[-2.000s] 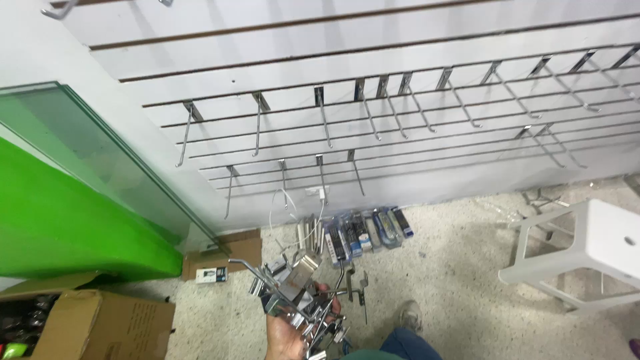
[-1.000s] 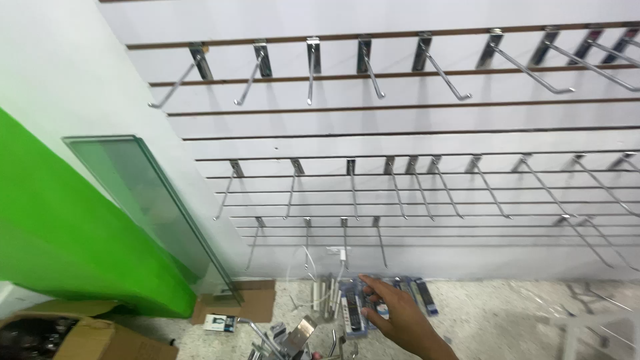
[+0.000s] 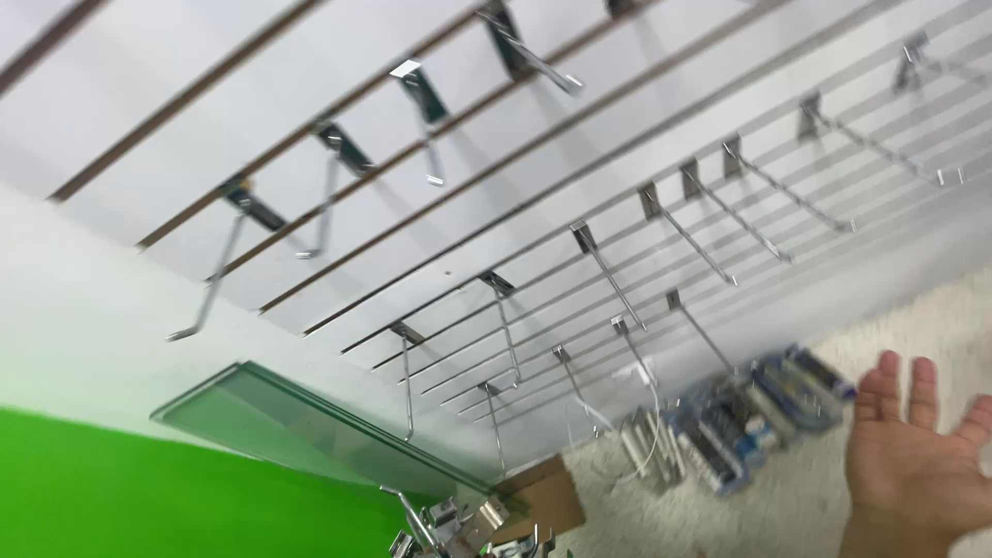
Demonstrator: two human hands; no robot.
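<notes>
My right hand [image 3: 907,457] is at the lower right, palm up with fingers spread, and holds nothing. At the bottom edge, left of centre, a bundle of chrome slatwall hooks [image 3: 457,531] shows in part; my left hand is not visible there. Metal display hooks hang in rows on the white slatwall panel [image 3: 465,201], among them an upper-left hook [image 3: 209,287] and a lower hook [image 3: 612,279]. The hooks' angled tips point down and outward. Motion blur softens the picture.
Glass panels [image 3: 310,426] lean at the left by a green surface [image 3: 155,488]. On the speckled floor along the wall lie packaged items [image 3: 744,426], pale bars [image 3: 651,453] and flat cardboard [image 3: 546,496]. A white cable [image 3: 657,434] hangs near the lower hooks.
My right hand, reaching near the packages one second ago, is now to their right with its palm turned up. The hand under the hook bundle two seconds ago is out of sight. The view has tilted.
</notes>
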